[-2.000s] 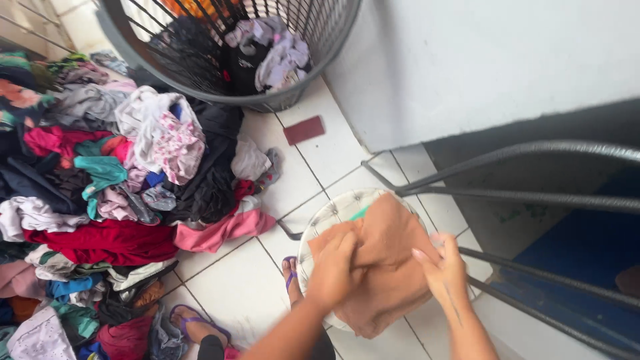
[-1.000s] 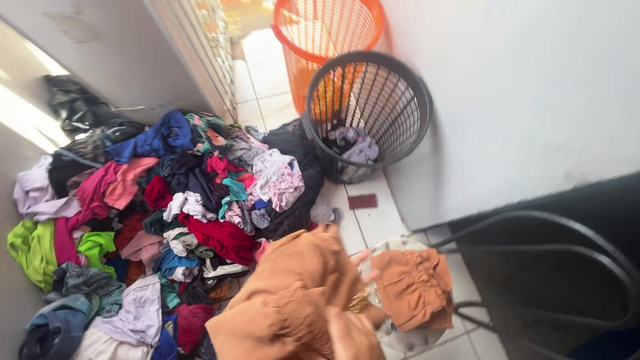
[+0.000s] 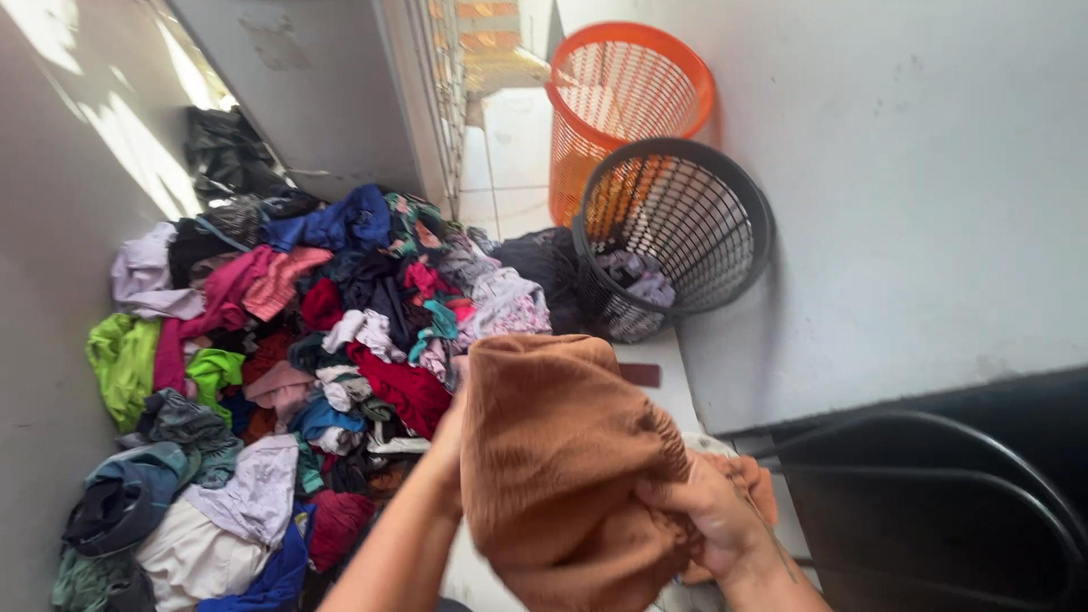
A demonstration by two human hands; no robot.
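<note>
A tan-brown garment (image 3: 569, 459) with gathered elastic hangs in front of me, held up between both hands. My right hand (image 3: 718, 514) grips its gathered edge, thumb on top of the cloth. At the garment's left side is my left hand (image 3: 459, 446), its fingers mostly hidden behind the fabric. Beyond my right hand, another piece of tan-brown cloth (image 3: 752, 484) lies on a pale round surface, largely covered. A large heap of mixed clothes (image 3: 365, 357) spreads over the floor to the left.
A dark grey mesh basket (image 3: 761, 246) with some clothing inside leans near an orange mesh basket (image 3: 557, 170). A dark red flat object (image 3: 639, 374) lies on the tiles. Black curved metal bars (image 3: 960, 438) stand at right, beside the wall. A black plastic bag (image 3: 225, 153) sits behind the heap.
The tan-brown garment, low over the round surface two seconds ago, is now raised and spread between my hands. The view has swung to show more of the heap and the orange basket.
</note>
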